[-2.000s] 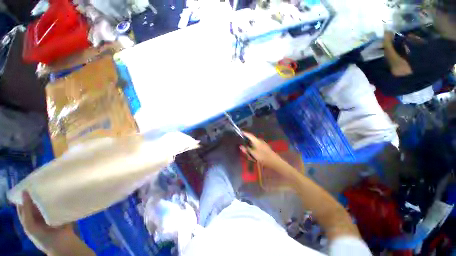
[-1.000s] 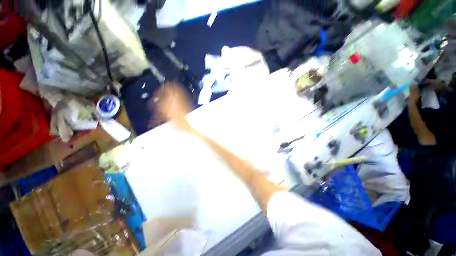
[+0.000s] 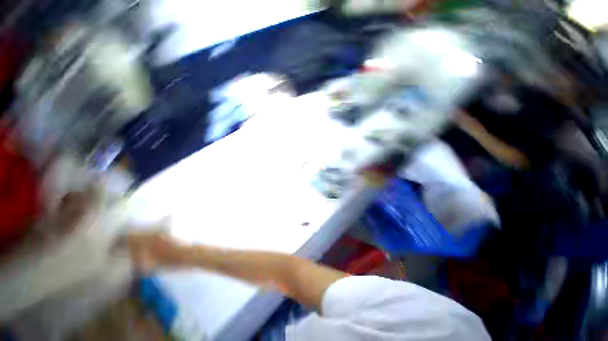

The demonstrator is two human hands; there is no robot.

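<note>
The picture is strongly blurred. My right hand (image 3: 150, 250) is at the left end of the white sewing table (image 3: 233, 193), with the forearm stretched leftward across it. The hand meets the edge of a large pale cloth (image 3: 67, 270) at the lower left. Blur hides whether the fingers grip the cloth. No shears can be made out in my right hand. My left hand cannot be made out.
The sewing machine (image 3: 400, 100) stands at the table's right end. White cloth (image 3: 250, 100) lies on the dark surface behind. A blue crate (image 3: 413, 216) with white cloth is at right, near another person's arm (image 3: 493, 140). Red material (image 3: 15, 186) is at far left.
My right hand has moved from the table's back left edge toward the lower left. The large pale cloth now covers the lower left, where the cardboard box showed. The view has shifted.
</note>
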